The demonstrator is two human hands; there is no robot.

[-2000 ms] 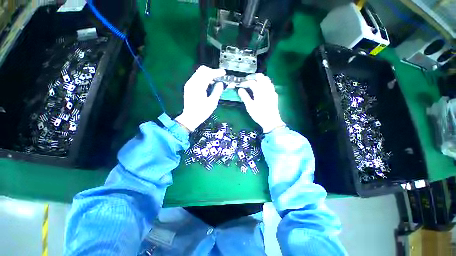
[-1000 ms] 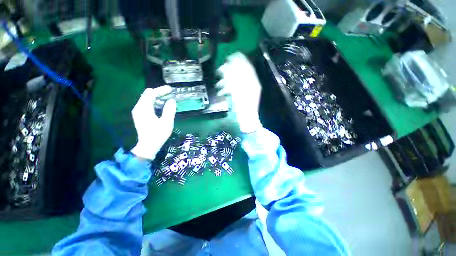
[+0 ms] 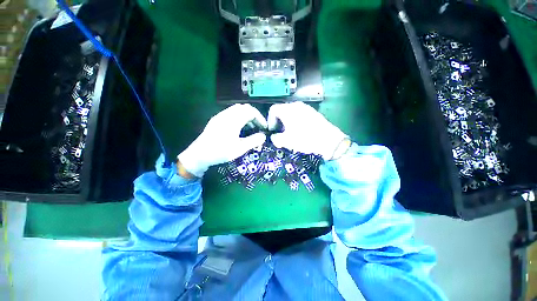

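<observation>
A loose pile of power transistors [image 3: 271, 167] lies on the green mat in front of me. My left hand [image 3: 226, 138] and my right hand [image 3: 306, 130], both in white gloves, meet fingertip to fingertip over the back edge of the pile. Dark shapes show between thumb and fingers of each hand, but I cannot tell if they are held parts. Beyond my hands is the silver lower die [image 3: 268, 69] with a teal plate [image 3: 269, 87] on its front. The silver upper die [image 3: 267, 35] is behind it.
A black bin with parts stands on the left [image 3: 97, 111] and another on the right [image 3: 438, 117]. A blue coiled cord [image 3: 131, 85] runs from the back left to my left wrist. The dark press base [image 3: 229, 76] is under the dies.
My hands have moved from the lower die back to the front and come together over the pile. The right hand has come back from the right bin side. The view has shifted.
</observation>
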